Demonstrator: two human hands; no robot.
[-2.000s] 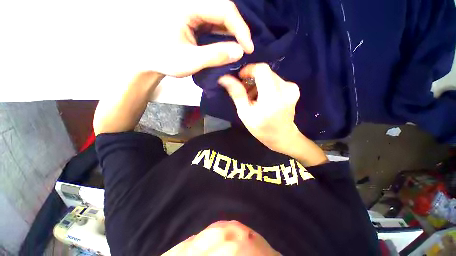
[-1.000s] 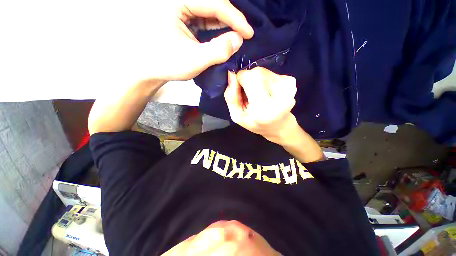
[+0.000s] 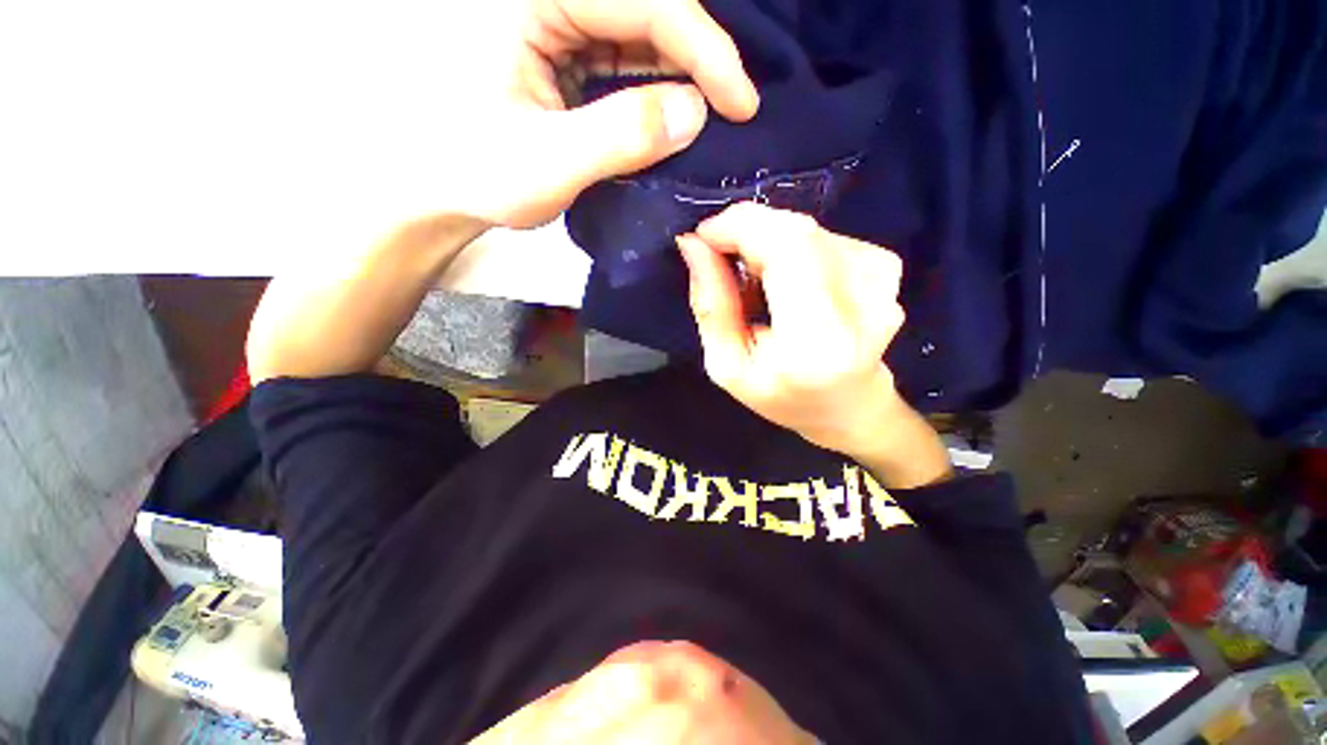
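Observation:
A dark navy jacket (image 3: 946, 233) lies over the white table and hangs past its front edge. A shinier purplish-navy pocket piece (image 3: 648, 240) with white stitches along its edge shows below my left hand. My left hand (image 3: 640, 102) pinches a fold of the navy cloth between thumb and fingers. My right hand (image 3: 801, 313) is just below the stitched edge, fingers curled and thumb tip close to the index fingertip. No needle or thread can be made out at its fingertips. A white basting line (image 3: 1042, 189) runs down the cloth at right.
The white table (image 3: 218, 131) fills the upper left. My black lettered T-shirt (image 3: 670, 597) fills the lower middle. A cream machine (image 3: 211, 648) stands at lower left. Red and white packets (image 3: 1201, 560) and boxes are at lower right. A grey item (image 3: 459, 335) sits below the table edge.
My right hand has moved slightly right and down from the stitched edge. My left hand has shifted slightly right, and more of the stitched pocket edge shows, lying flatter.

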